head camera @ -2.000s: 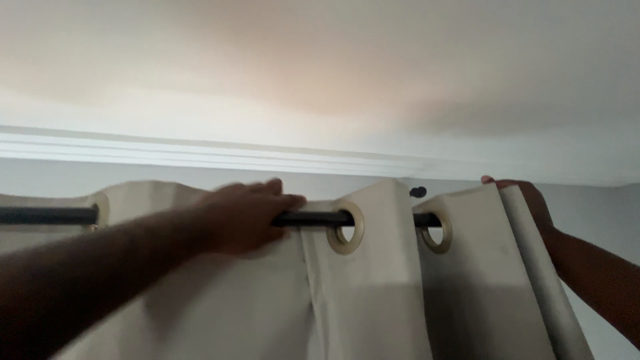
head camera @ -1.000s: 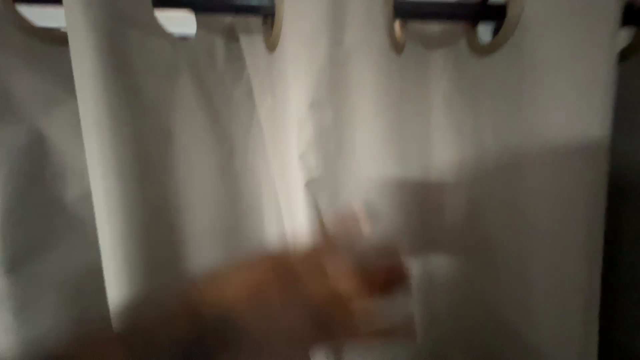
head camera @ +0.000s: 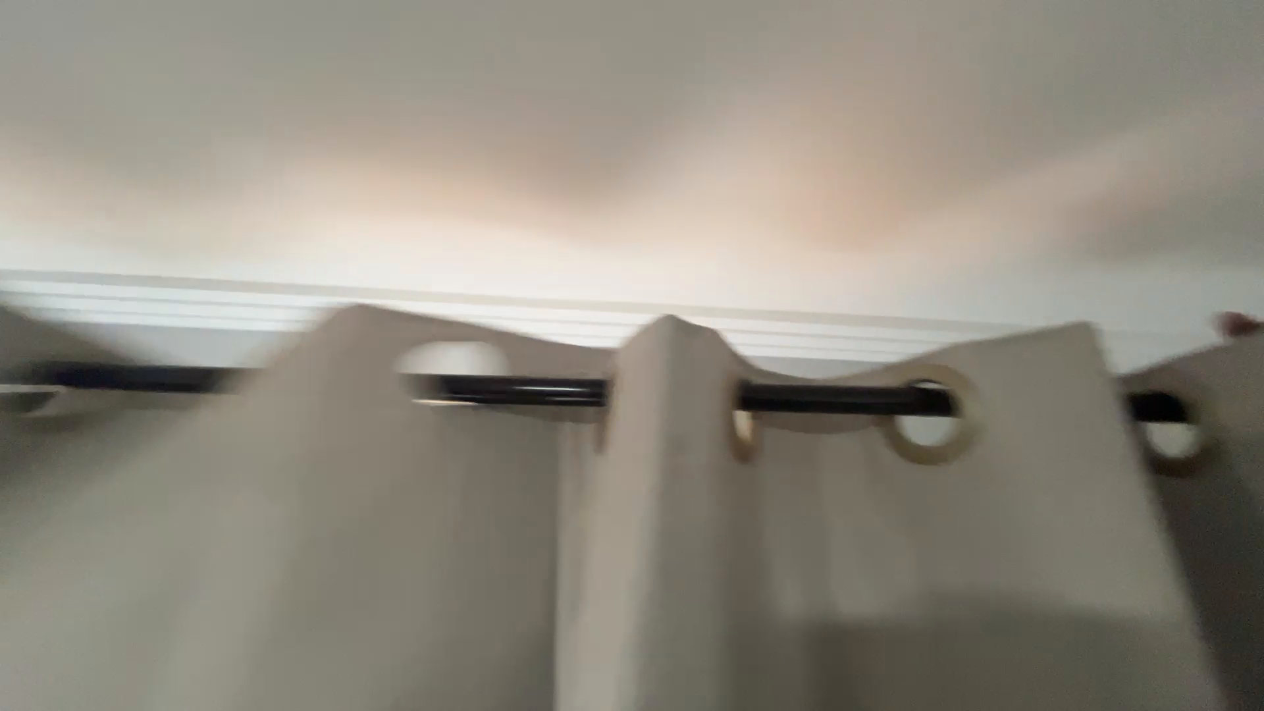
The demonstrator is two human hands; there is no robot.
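Note:
A beige grommet curtain (head camera: 415,553) hangs in folds from a black curtain rod (head camera: 829,398), which passes through its metal-rimmed eyelets (head camera: 928,449). At the far right edge, a fingertip of my right hand (head camera: 1238,324) shows just above the curtain's top edge; the rest of that hand is out of frame, so its grip cannot be seen. My left hand is not in view. The picture is blurred.
White crown moulding (head camera: 247,301) runs along the wall's top behind the curtain. Above it lies the pale ceiling (head camera: 592,118), with warm light and soft shadows on it.
Two seconds ago my left hand was at the rod; now it is out of view. The blurred hand low before the curtain one second ago is gone. The view has tilted up again.

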